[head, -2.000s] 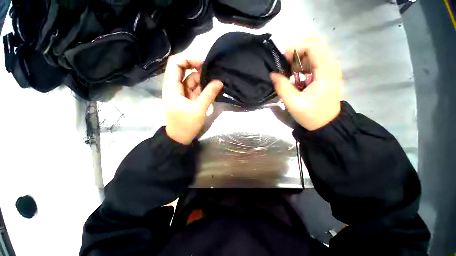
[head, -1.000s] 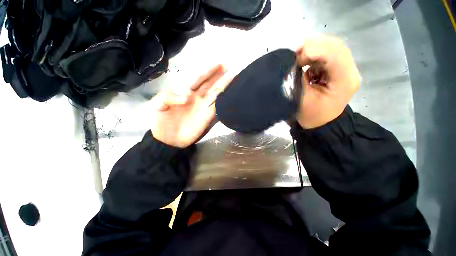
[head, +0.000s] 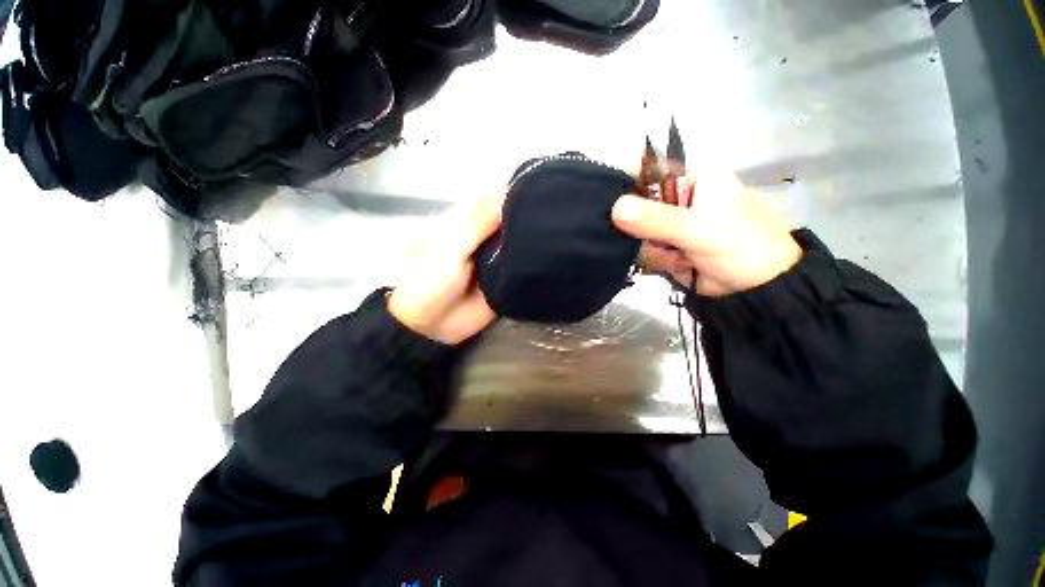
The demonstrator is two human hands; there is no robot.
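Note:
A small black zip pouch [head: 558, 247] is held between my hands above the near part of the table, its plain side up. A silvery zip line runs along its top edge. My left hand [head: 450, 281] holds the pouch's left edge, with the fingers partly hidden behind it. My right hand [head: 710, 235] pinches the right edge with the thumb on top. It also holds the thread snips [head: 665, 166], whose two pointed blades face away from me and stand apart. A thin black cord [head: 690, 361] hangs from the snips over the table's near edge.
A large pile of black pouches [head: 229, 120] lies at the upper left of the table [head: 848, 184]. Thread waste [head: 209, 275] lies along the seam at left. A round black disc [head: 54, 466] is at the far left. Grey floor shows at right.
The pouch was turned over and now shows a plain side with the zip at the top. My left hand let go and holds it again. The snips' blades now point away past the pouch.

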